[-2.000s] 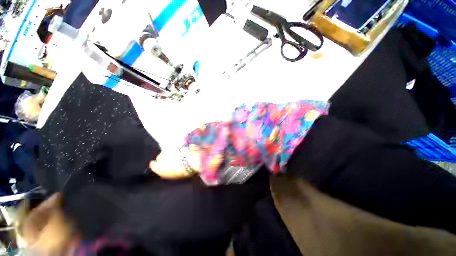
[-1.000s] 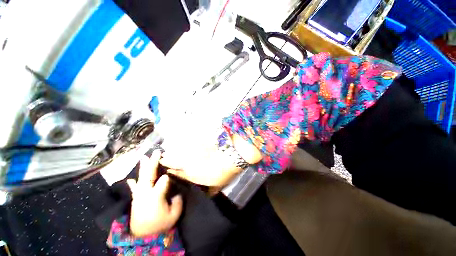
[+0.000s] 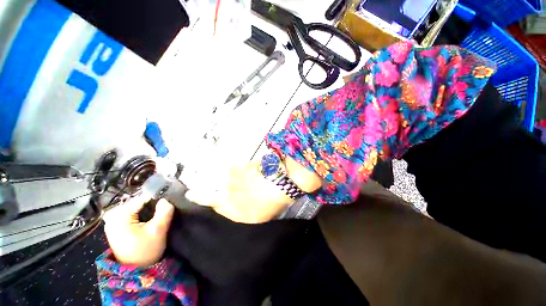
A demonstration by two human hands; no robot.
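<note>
The white sewing machine [image 3: 78,66] with blue stripe and letters fills the upper left. My left hand [image 3: 139,230] is at its needle area [image 3: 142,172], thumb and fingers bent near a small pale piece [image 3: 157,186]. Whether they grip it is unclear in the glare. My right hand [image 3: 242,194], with a watch at the wrist, lies palm down to the right of it, over the upper edge of black cloth [image 3: 239,254]. Its fingertips are washed out, so a hold on the cloth cannot be told. A blue tab [image 3: 155,138] sits above the needle area.
Black-handled shears [image 3: 314,51], a slim silver tool [image 3: 254,80] and a short black piece [image 3: 260,40] lie on the white table. A phone [image 3: 398,12] is in a yellow-brown box [image 3: 371,28]. A blue basket [image 3: 509,66] is at right. Speckled black cloth [image 3: 66,269] lies lower left.
Both hands came to the needle area from further out and lower. Since one second ago, my left hand has moved left and bent its fingers. The view has moved closer to the machine.
</note>
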